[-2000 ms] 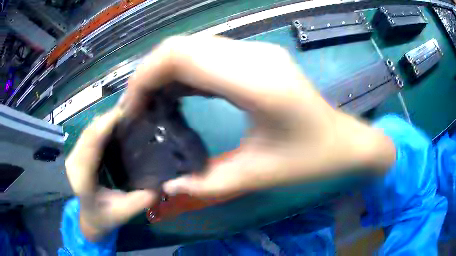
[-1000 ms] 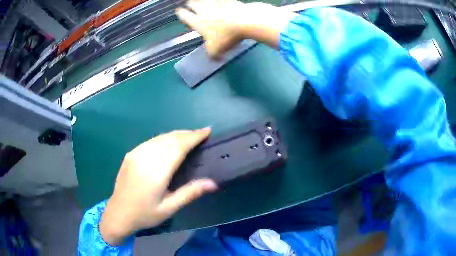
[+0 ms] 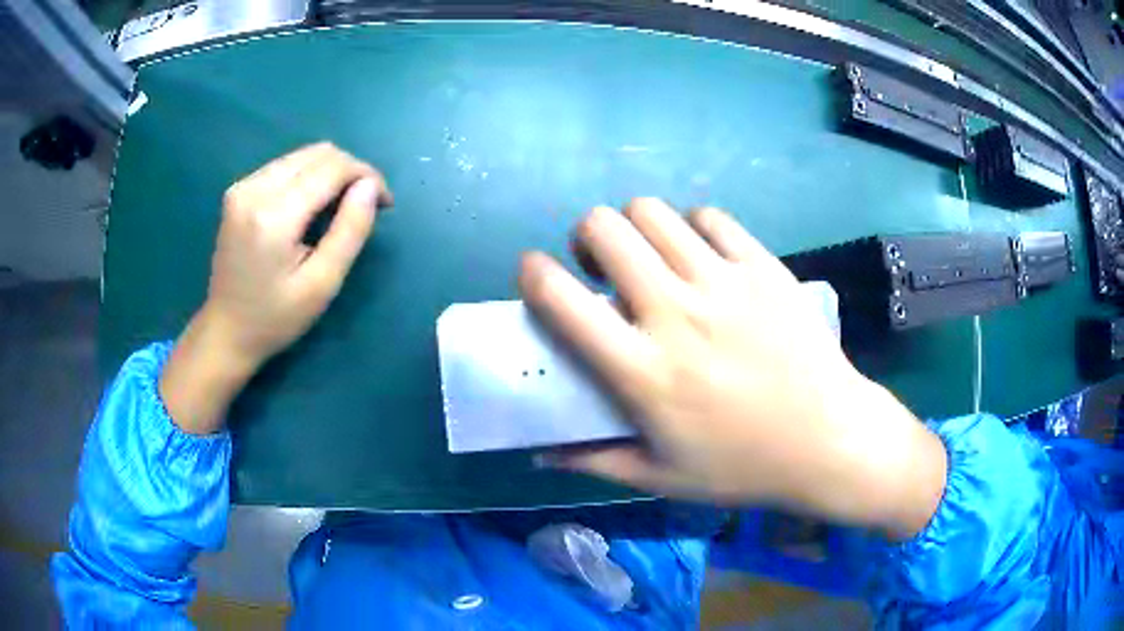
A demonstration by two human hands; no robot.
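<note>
A flat metal plate (image 3: 505,376), pale silver with tiny holes, lies at the front middle of the green bench. My right hand (image 3: 703,358) is over its right part, with the thumb at the near edge and the fingers across the top. Whether anything lies under the plate is hidden. My left hand (image 3: 290,240) is to the left, off the plate, with its fingers curled and thumb near the index finger; I see nothing in it.
A stack of black plates (image 3: 949,281) stands to the right of my right hand. More black plates (image 3: 906,111) and a ribbed black block (image 3: 1021,166) stand at the back right. Metal rails (image 3: 740,47) run behind the green bench (image 3: 518,136).
The view has shifted. My left hand has let go of the black plate, which no longer shows in front. My right hand has come back from the rail side and is on the metal plate, now in front.
</note>
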